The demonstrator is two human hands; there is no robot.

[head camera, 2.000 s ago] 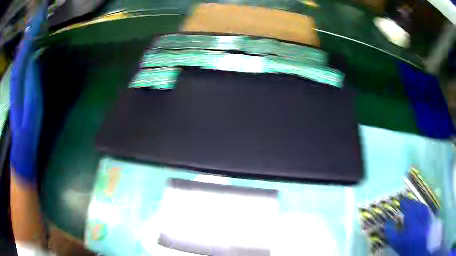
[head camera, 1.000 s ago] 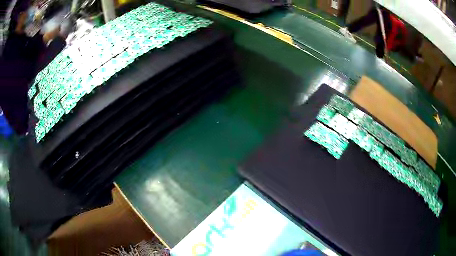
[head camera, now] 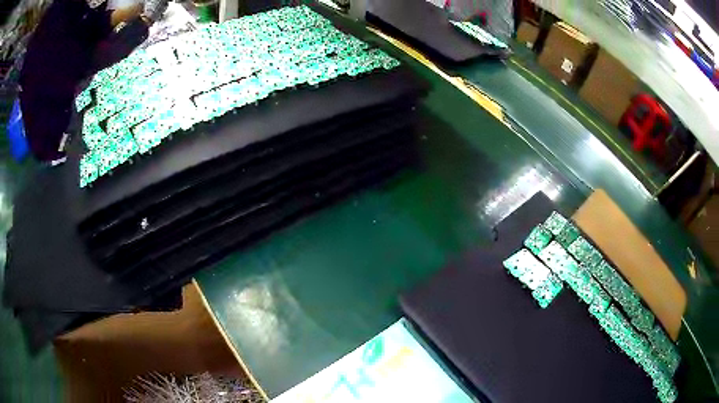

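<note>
Neither of my hands is in view. A black foam sheet (head camera: 489, 338) lies at the lower right. Rows of green circuit boards (head camera: 579, 271) lie along its far side, with a short row of boards nearest the bare foam. At the upper left, a thick stack of black foam sheets (head camera: 260, 181) bears many tight rows of green-white circuit boards (head camera: 236, 67) on its top. A light-blue printed sheet (head camera: 386, 366) shows at the bottom edge, partly under the foam.
A brown waste carton (head camera: 150, 338) holds thin strips (head camera: 185, 389) at the lower left. A brown board (head camera: 631, 260) lies behind the foam. The green tabletop (head camera: 339, 252) runs between stack and foam. A person in dark clothes (head camera: 59, 71) is at upper left. Cartons (head camera: 566, 53) stand upper right.
The view has swung left from the foam in front to the stack. Both blue-gloved hands have gone out of the picture; a bit of blue was at the bottom edge one second ago.
</note>
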